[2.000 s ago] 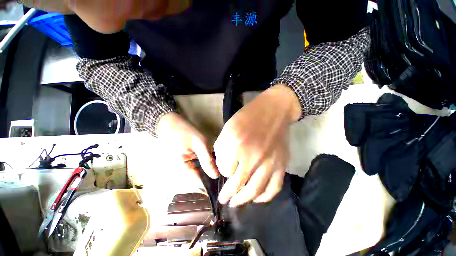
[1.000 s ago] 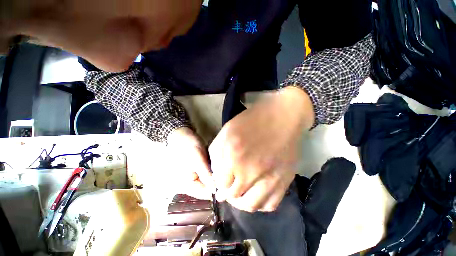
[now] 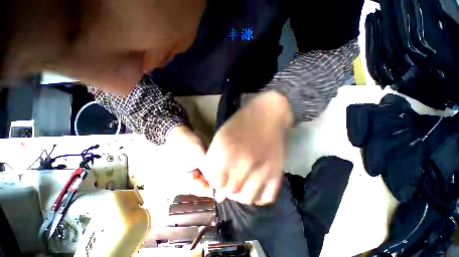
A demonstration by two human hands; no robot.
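Neither my left hand nor my right hand is in view. A person sits opposite, facing the camera. This person's two hands meet over a sewing machine; the hand at picture right point(image 3: 246, 150) is blurred and covers what the fingertips pinch. The hand at picture left point(image 3: 186, 145) is overexposed, with a small orange-red spot beside its fingers. A dark grey-black cloth panel point(image 3: 266, 226) runs from under the fingers down beside the presser foot area point(image 3: 226, 248). Another black piece point(image 3: 324, 183) lies to its right.
Red-handled snips point(image 3: 64, 198) lie on the cream machine head point(image 3: 116, 221), below dark thread ends point(image 3: 90, 153). Loose black bag pieces point(image 3: 402, 145) lie at right, under a layered black stack point(image 3: 402, 45). The person's head fills the upper left.
The person's head has come lower and further into the picture. The two hands have drawn together and shifted slightly, covering the dark strip seen between them earlier. The snips and bag pieces have not moved.
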